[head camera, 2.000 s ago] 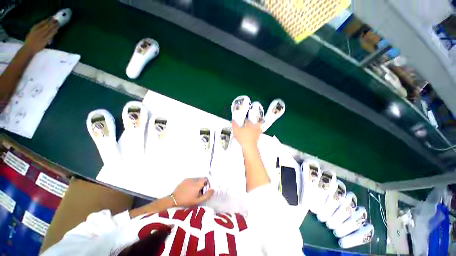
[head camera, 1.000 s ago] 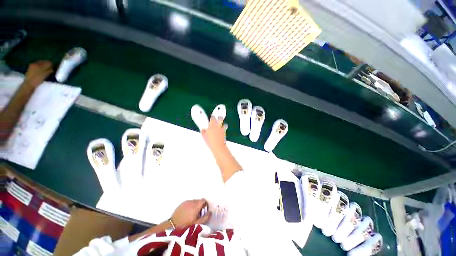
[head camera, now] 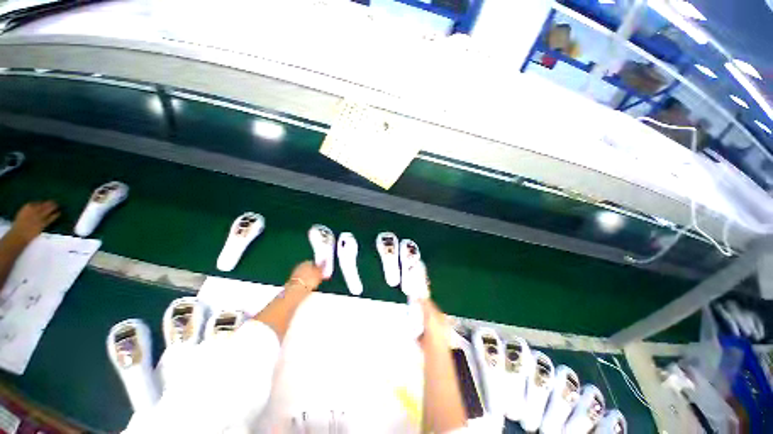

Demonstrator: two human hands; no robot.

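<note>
White handheld devices lie on the dark green belt in front of me. My left hand pinches the narrow end of one device, its wide head pointing away from me. Another device lies just right of it, untouched. My right hand, blurred, is at the narrow end of a device and appears to grip it. One more device lies close to its left. A separate device lies on the belt farther left. The white sheet lies below my hands.
Three devices stand fanned at the bench's left. Several more are fanned right of the partly hidden phone. Another person's hand is at far left, above a drawing sheet. A yellowish sheet hangs from the upper shelf.
The view has tilted upward. My left hand has moved from near my body to the belt. My right hand has left the two devices it had reached and moved right to another.
</note>
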